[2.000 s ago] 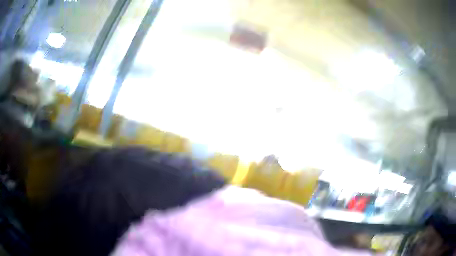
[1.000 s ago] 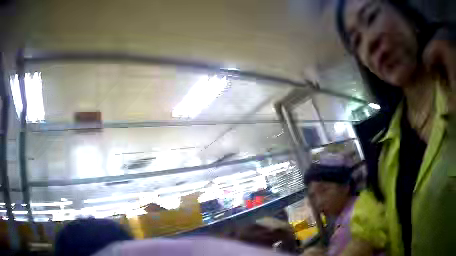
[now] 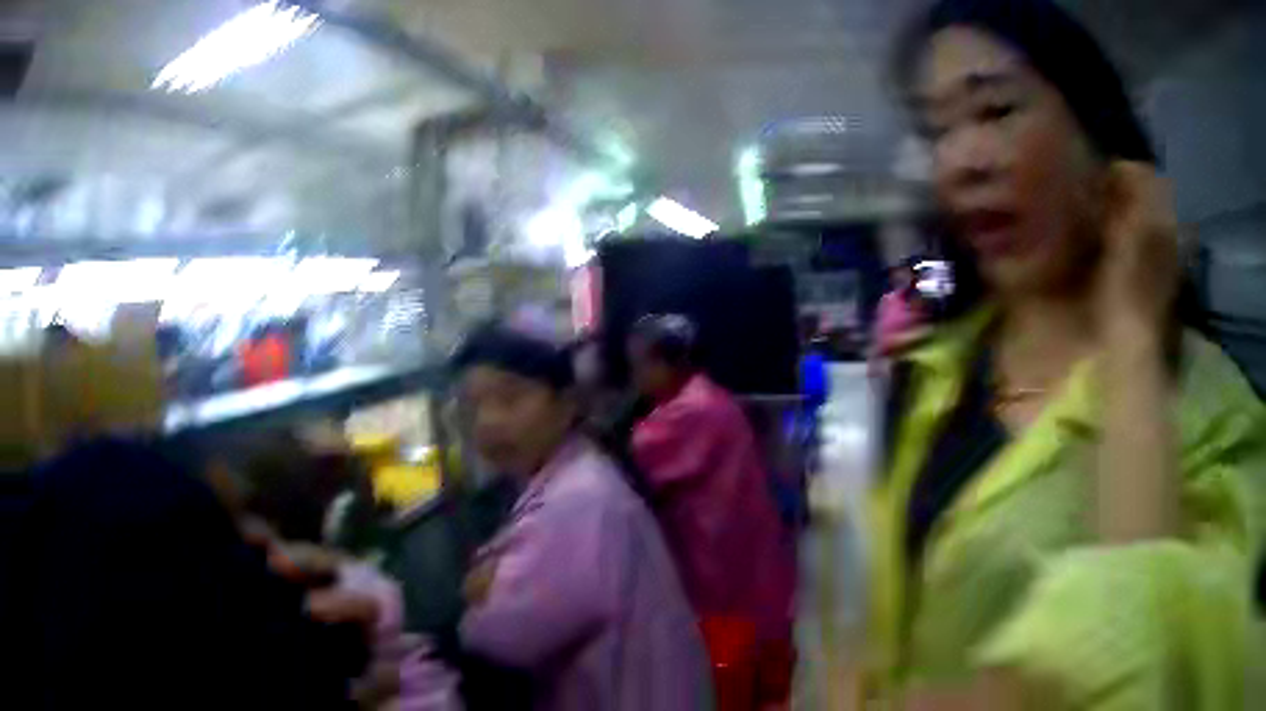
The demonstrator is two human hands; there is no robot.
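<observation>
Neither of my hands can be made out. Nearest in front, at the right, stands a person in a yellow-green smock over a dark top, with one hand raised beside the head. A large dark rounded shape fills the lower left. Beside it are blurred fingers and a pink sleeve; they look like another person's, but blur hides whose they are. No held object can be told there.
A person in a pink smock and dark-banded cap is left of centre. Another in a deeper pink smock stands behind. A shelf edge, yellow-brown cartons and a yellow thing are at the left.
The view has swung right and down. The people now show further left and lower down their bodies, and the deeper-pink worker has come into view. The pink cloth at the bottom edge is gone.
</observation>
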